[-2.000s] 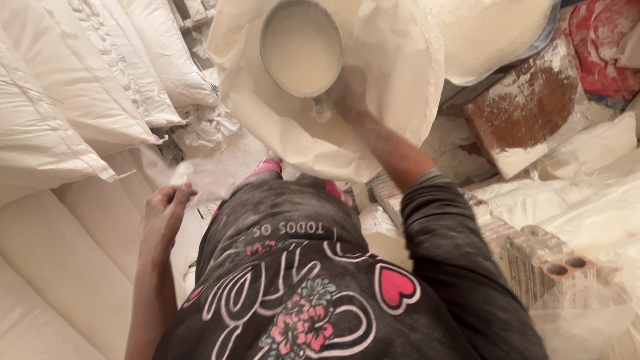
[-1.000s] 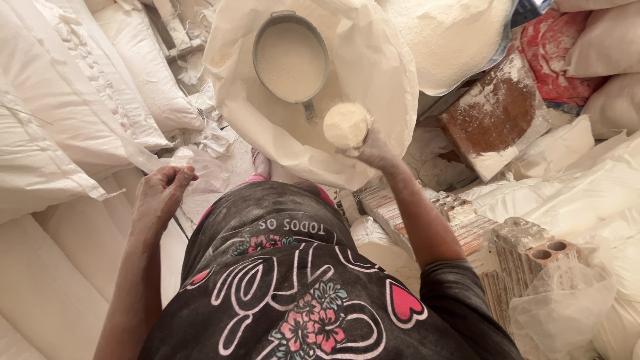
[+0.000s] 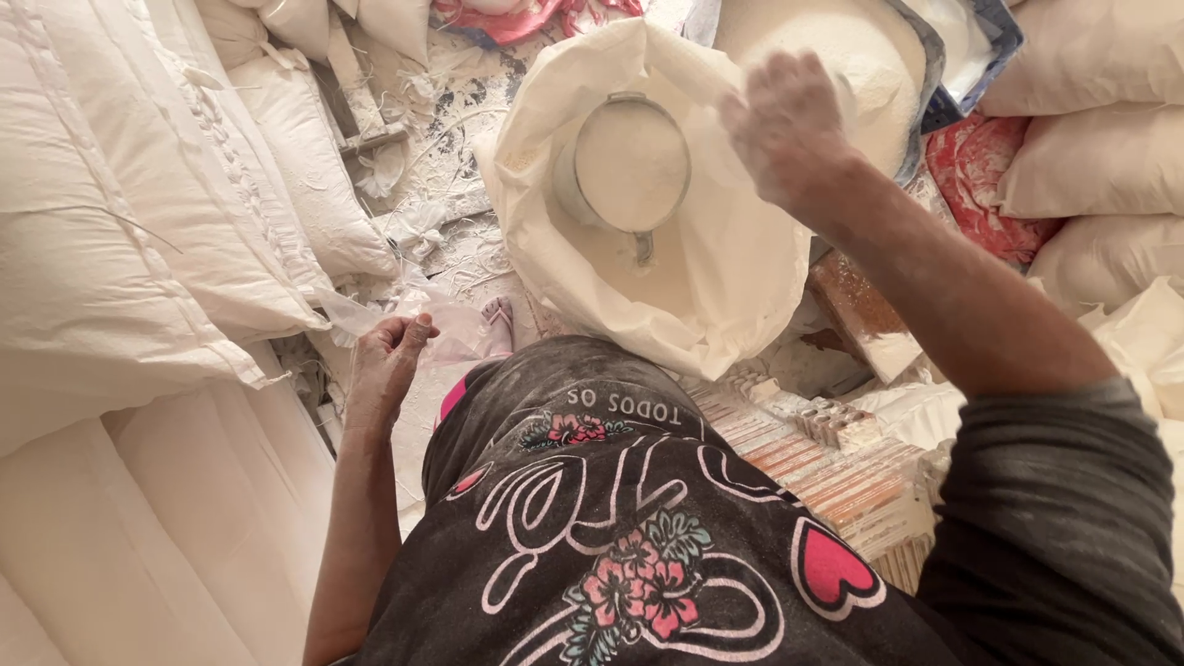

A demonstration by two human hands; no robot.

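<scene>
An open white woven sack (image 3: 555,268) stands before me with pale powder at its bottom. Inside it sits a round metal sieve or pan (image 3: 634,165) filled with powder, its short handle toward me. My right hand (image 3: 786,125), blurred, is over the sack's right rim, beside a heap of pale powder (image 3: 869,55). Something pale shows around its fingers, but what it holds cannot be made out. Low on the left, my left hand (image 3: 393,356) has its fingers closed on thin clear plastic (image 3: 453,324), a bag by its look.
Full white sacks (image 3: 111,213) are stacked on the left, more (image 3: 1101,157) on the right. A blue crate (image 3: 980,83) stands behind the powder heap. Near my right side lie hollow clay bricks (image 3: 832,481), a brown board (image 3: 856,310) and red plastic (image 3: 985,185). Powder and scraps cover the floor (image 3: 453,120).
My right hand was low in the sack, then rose near its rim with a rounded white load; now it is farther up and right, by the powder heap. The left hand stays low. The view has shifted.
</scene>
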